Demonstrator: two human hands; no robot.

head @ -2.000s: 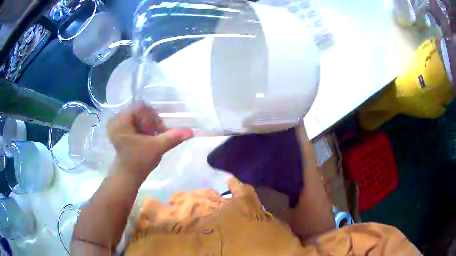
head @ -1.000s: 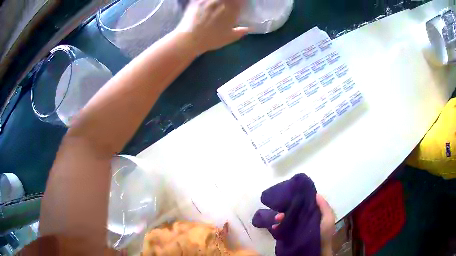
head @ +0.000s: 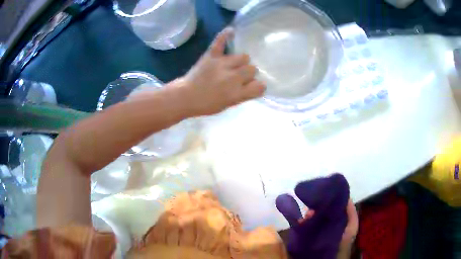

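Note:
A clear round container with a whitish base (head: pixel 290 53) is at the top centre, its open rim towards me, over the edge of the bench and the sticker sheets. My left hand (head: pixel 222 76) grips its rim on the left side, fingers at the wall. My right hand (head: pixel 352 222) is low at the right, with a dark purple cloth (head: pixel 323 215) draped over and held in it, away from the container. The right hand's fingers are mostly hidden by the cloth.
Sticker sheets (head: pixel 361 86) lie on the white bench (head: pixel 404 136). More clear containers stand on the dark green conveyor (head: pixel 76 53) and at the left, near a green post (head: pixel 45 117). A red basket (head: pixel 386 227) is below the bench; a yellow bundle (head: pixel 447 167) is at the right.
The earlier container has left my hands. My left hand reached to the conveyor and now holds a container nearer, partly over the sheets. The purple cloth stays in my right hand.

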